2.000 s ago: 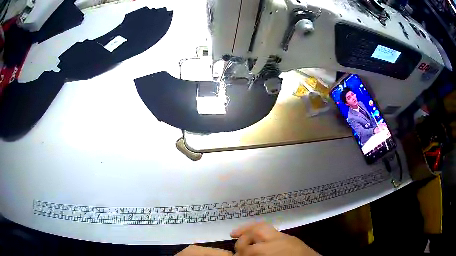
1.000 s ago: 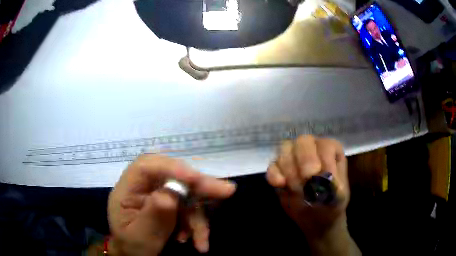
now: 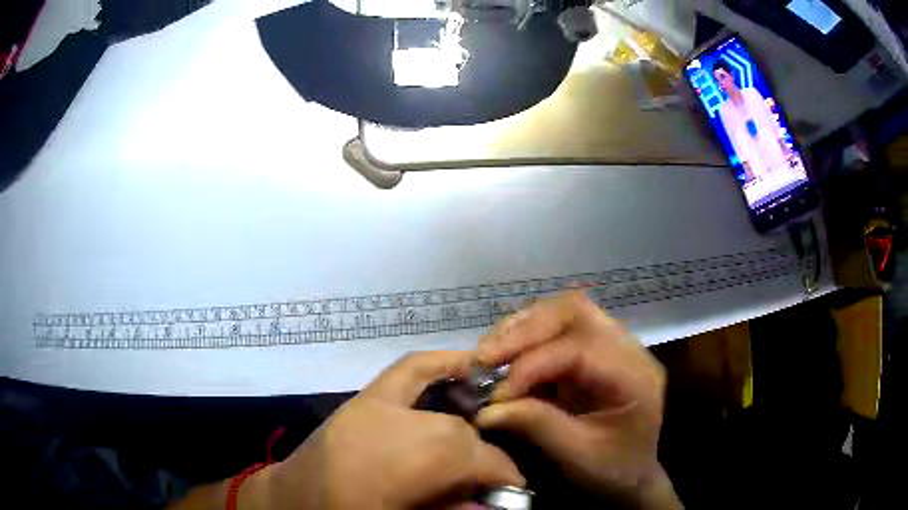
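Note:
My left hand (image 3: 393, 443), with a red cord at the wrist, and my right hand (image 3: 587, 383) meet at the table's front edge. The fingertips of both hands pinch a small shiny metal part (image 3: 488, 379), which looks like a bobbin case; fingers hide most of it. A second silver cylinder (image 3: 510, 497), likely a bobbin, shows low against my left hand, cut by the bottom edge. The black curved panel (image 3: 329, 65) lies under the needle area with a white label (image 3: 426, 68) on it in bright light.
The phone (image 3: 752, 134) with a lit screen lies at the right, its cable beside it. Yellow packets (image 3: 642, 55) are right of the needle area. The ruler scale (image 3: 299, 324) runs along the front edge. More black pieces (image 3: 45, 90) lie at the far left.
My hands were apart, the left with a silver cylinder and the right with a dark round part; they have come together at the small metal part. The view has tilted down since the earliest frame.

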